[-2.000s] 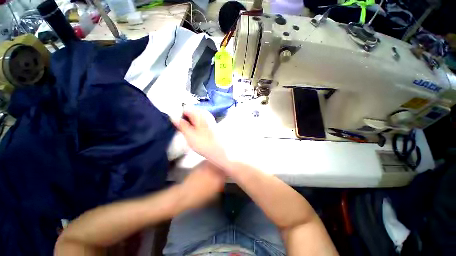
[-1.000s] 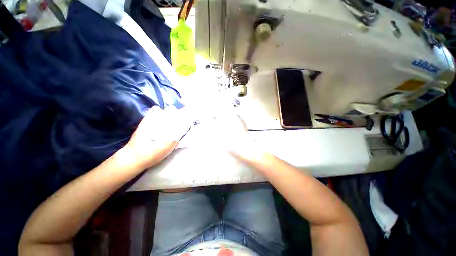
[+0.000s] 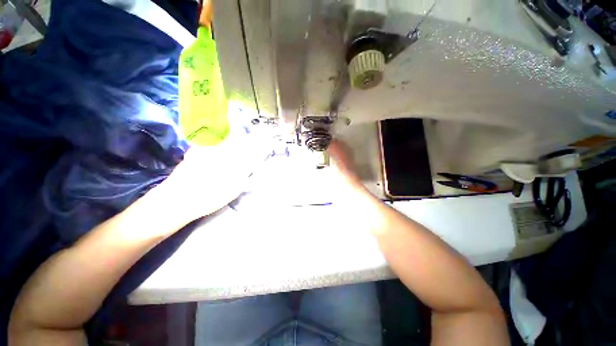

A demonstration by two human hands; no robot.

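The navy garment piece (image 3: 115, 128) lies heaped at the left and runs up to the needle area, bright blue under the lamp. My left hand (image 3: 209, 169) lies at the cloth's edge, left of the presser foot (image 3: 317, 138). My right hand (image 3: 338, 176) is just right of and below the presser foot. Both hands are washed out by the glare, so their fingers and any grip cannot be made out. The sewing machine (image 3: 466, 74) fills the top. A yellow-green tag (image 3: 202, 91) hangs left of the needle.
A smartphone (image 3: 406, 157) lies flat under the machine arm. Thread snips (image 3: 467, 182) lie right of it, and black-handled scissors (image 3: 550, 199) are farther right. The white table's front edge (image 3: 270, 290) is above my lap. Dark cloth (image 3: 574, 277) hangs at the lower right.
The view has come closer to the machine. Both hands, apart at the table a second ago, are now nearer the presser foot. Earlier, my forearms crossed left of it and paler cloth showed.
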